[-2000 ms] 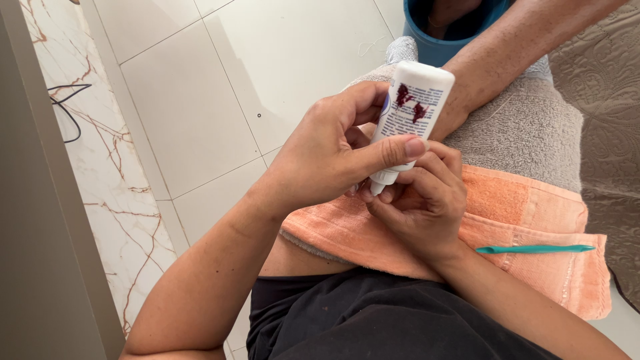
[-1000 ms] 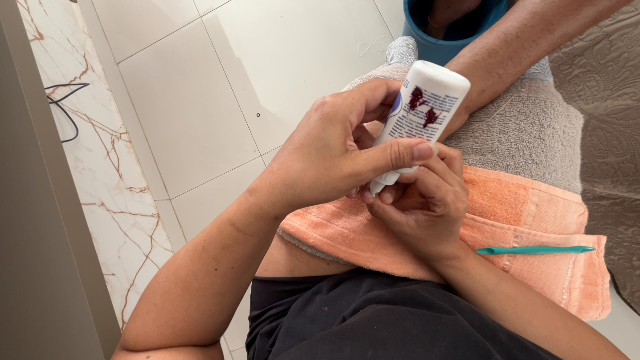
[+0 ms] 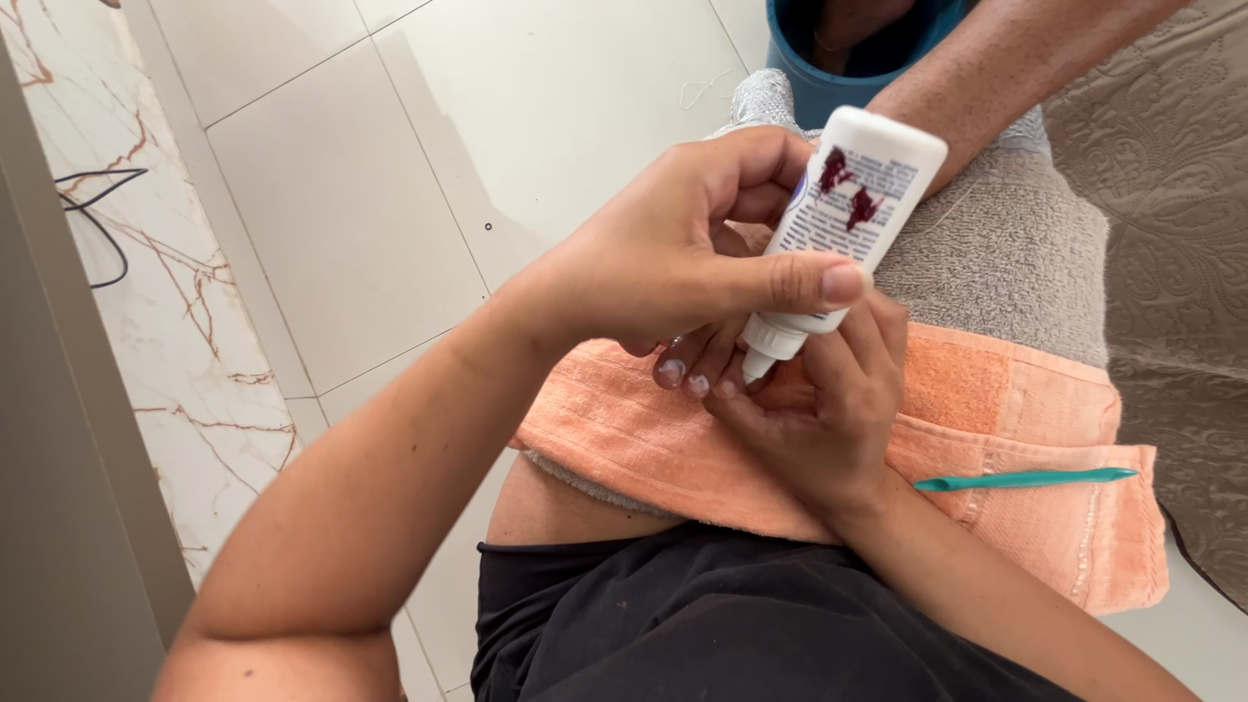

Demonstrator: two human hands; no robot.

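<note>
My left hand (image 3: 682, 244) holds a white plastic squeeze bottle (image 3: 848, 205) upside down, thumb across its front. The bottle bears printing and dark red smears, and its nozzle points down at the toes. Another person's foot rests over my lap; its toes (image 3: 697, 375) show below my left hand, with whitish product on the nails. My right hand (image 3: 838, 400) has its fingers closed around the toes beside the nozzle. Under the foot lies an orange towel (image 3: 634, 439). A teal cuticle pusher (image 3: 1029, 478) lies on the towel, right of my right wrist.
A grey towel (image 3: 1014, 253) lies beyond the orange one. At the top stands a blue bucket (image 3: 804, 83) with the person's other foot in it; their leg (image 3: 1014, 78) reaches in from the upper right. A brown quilted cover (image 3: 1160, 292) hangs at right. A dark cable (image 3: 102, 234) lies at left.
The base of the bottle has swung to the right in my left hand, and its nozzle has shifted slightly right along the toes. My right hand has stayed at the toes.
</note>
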